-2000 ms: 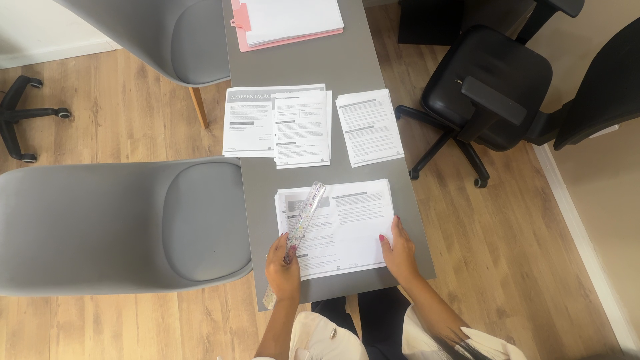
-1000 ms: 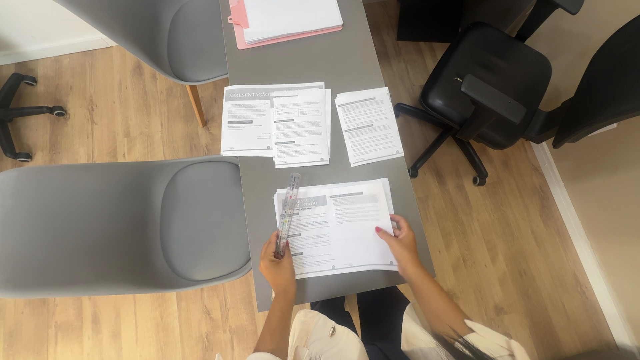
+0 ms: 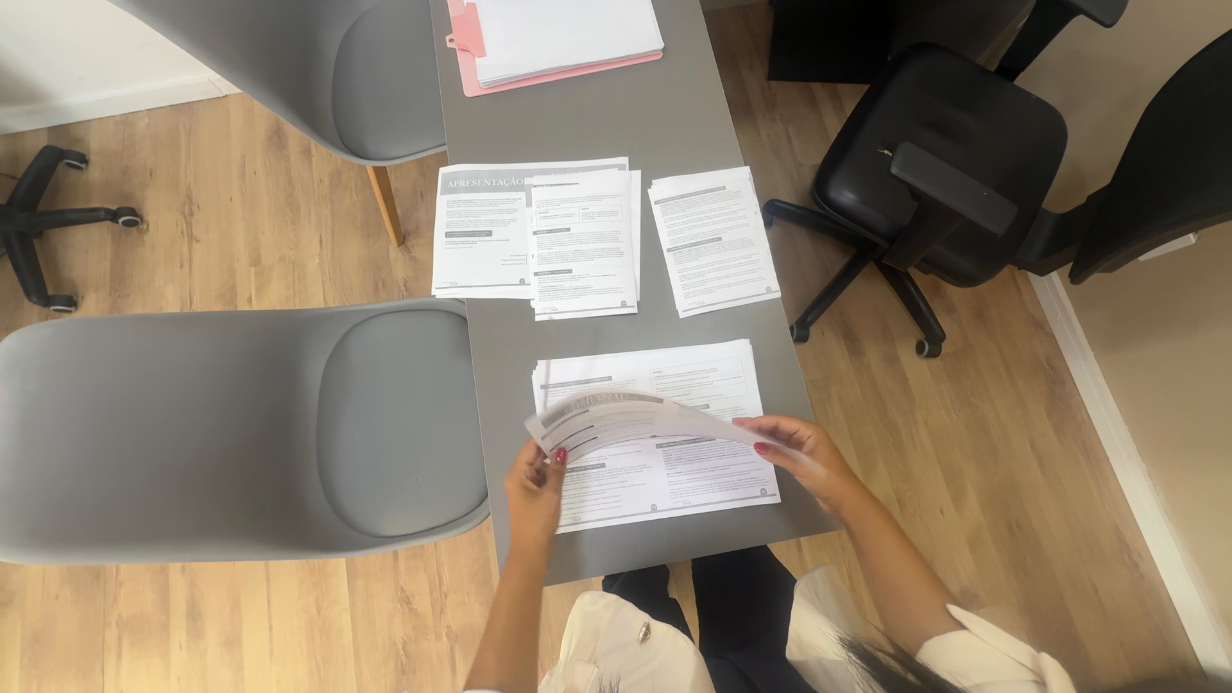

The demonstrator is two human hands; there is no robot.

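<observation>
A printed paper sheet (image 3: 654,414), bowed upward in the middle, spans between my two hands. My left hand (image 3: 536,481) pinches its left end between thumb and fingers. At the right end, my right hand (image 3: 799,460) grips it the same way. Beneath the raised sheet lies a stack of printed sheets (image 3: 712,481) on the grey table (image 3: 597,563). Farther up the table are a group of printed pages (image 3: 584,245) partly overlapping a wider printed sheet (image 3: 479,241), and a separate small stack of pages (image 3: 714,241) to their right. The transparent ruler from the earlier views is not visible.
A pink clipboard (image 3: 469,34) with white paper (image 3: 568,38) lies at the table's far end. Two grey chairs (image 3: 399,423) (image 3: 390,87) stand along the left side. A black office chair (image 3: 948,159) is at the right, near the wall.
The ruler, in my left hand one second ago, is out of sight. A sheet is now lifted and bent above the stack, which lay flat under my hands before.
</observation>
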